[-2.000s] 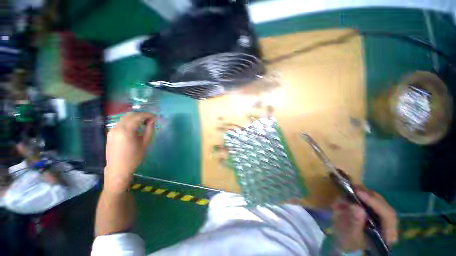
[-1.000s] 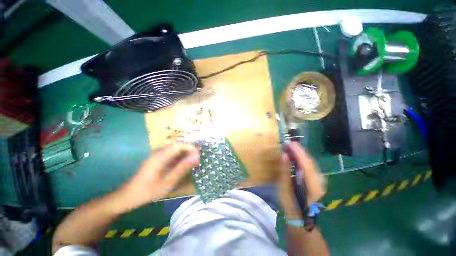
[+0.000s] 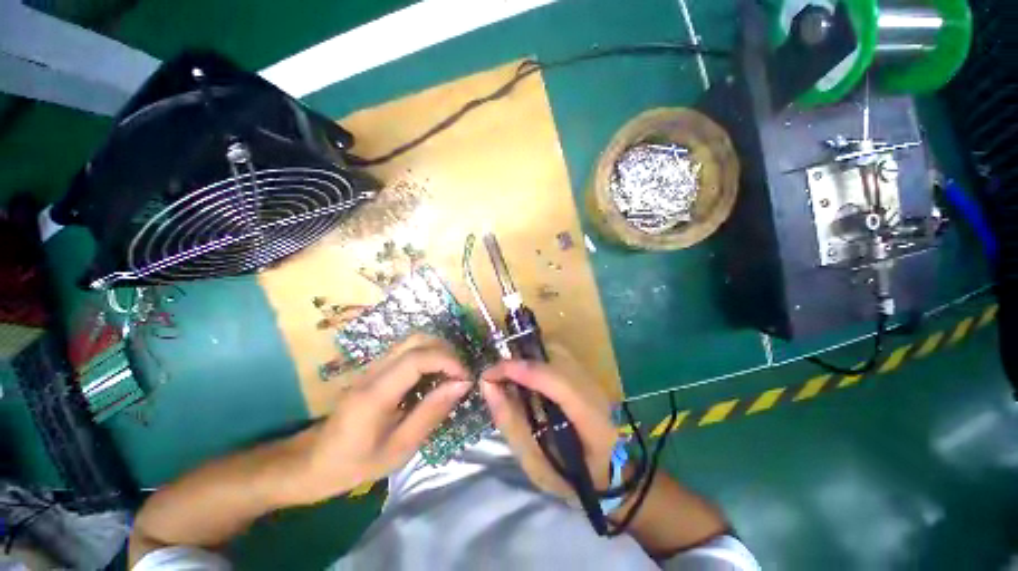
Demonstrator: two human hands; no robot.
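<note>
The green PCB panel [image 3: 404, 318] with silvery parts lies on the cardboard mat [image 3: 508, 145], partly hidden under my hands. The soldering iron [image 3: 544, 402] rests in my right hand [image 3: 549, 418], its bare shaft and a thin curved tube pointing up and away over the mat. My left hand [image 3: 391, 413] is over the panel. The fingertips of both hands meet above the panel, pinched around something dark and too small to make out. Small wired parts stick out at the panel's far left edge.
The fume fan [image 3: 240, 223] stands at the left. A round pot [image 3: 714, 184] with silver scrap and the black feeder box [image 3: 781, 268] with a green wire spool [image 3: 943, 50] are at the right. A wire bundle [image 3: 112, 379] and black rack [image 3: 56, 413] lie far left.
The view has shifted. My left hand came from the wire pile to the panel, and my right hand moved in from the pot side with the iron; their fingertips now meet.
</note>
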